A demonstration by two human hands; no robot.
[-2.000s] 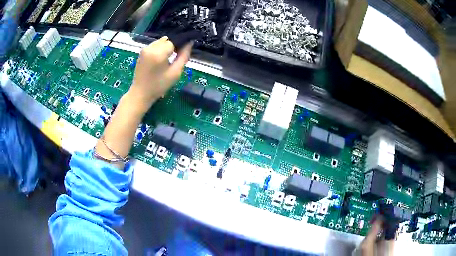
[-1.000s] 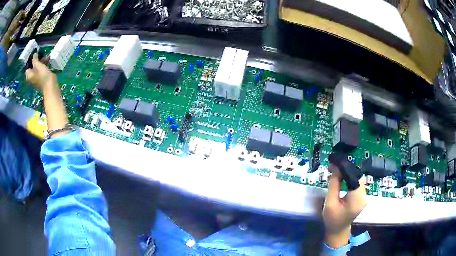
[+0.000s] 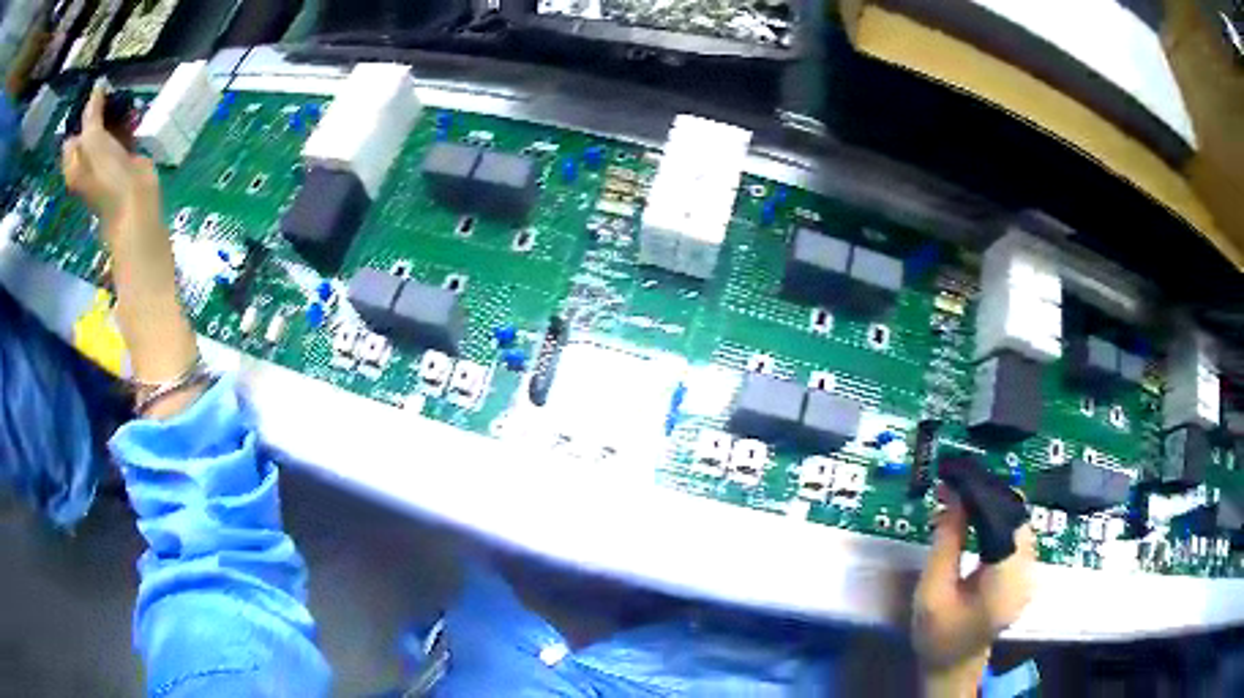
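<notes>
A row of green circuit boards [image 3: 573,273] runs across the view, with grey-black relay pairs and tall white blocks. My left hand [image 3: 120,177] is over the board at the far left, beside a white block [image 3: 175,112]. Something dark is at its fingertips; I cannot tell whether it is a held part or a finger covering. My right hand [image 3: 971,600] is at the front edge of a board on the right. A black shape [image 3: 989,507] lies along its fingers, and I cannot tell whether it is held or worn. A larger dark relay [image 3: 322,211] sits against white blocks [image 3: 362,126].
A metal rail runs behind the boards and a pale rail [image 3: 546,505] in front, with yellow tape [image 3: 100,334]. A bin of silver parts [image 3: 682,14] is at the top edge. A brown carton [image 3: 941,68] with a white slab stands at the upper right. Blue cloth is at the far left.
My left hand has moved from the black bin to the far left board. A dark relay now sits against white blocks on the left. My right hand has come further into view. The view has shifted.
</notes>
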